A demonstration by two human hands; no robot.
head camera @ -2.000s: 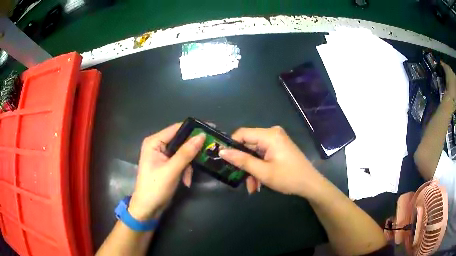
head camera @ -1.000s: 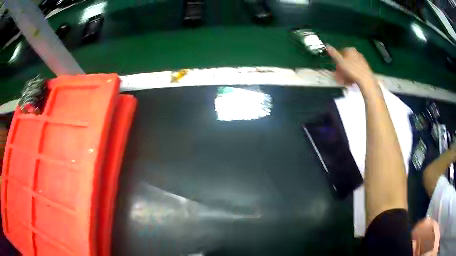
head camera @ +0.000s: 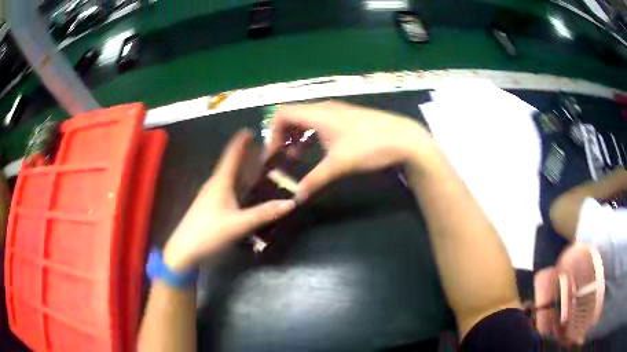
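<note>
A dark phone housing [head camera: 265, 206] is between my hands above the bench mat, blurred and dark against it. A pale gold strip shows near its middle and a small whitish bit near its lower end. My left hand [head camera: 216, 216] grips it from the left, thumb across the near side. My right hand [head camera: 344, 141] reaches over from the right, thumb and fingers on its right side. The fingertips and part of the housing are blurred or covered. Behind my right hand, a bit of green and silver board [head camera: 269, 120] shows.
Red ribbed trays [head camera: 72, 227] stand at left. White paper sheets [head camera: 488, 158] lie at right; my right forearm mostly covers the large smartphone. Beyond the white rail [head camera: 323, 87], the green belt [head camera: 330, 60] carries dark units. A pink fan [head camera: 577, 292] and another person's arm [head camera: 584, 203] are at right.
My right hand has come back from the belt to the bench. My left hand has entered view, and a dark housing is now between both hands. The unit under my right hand now lies farther left on the belt.
</note>
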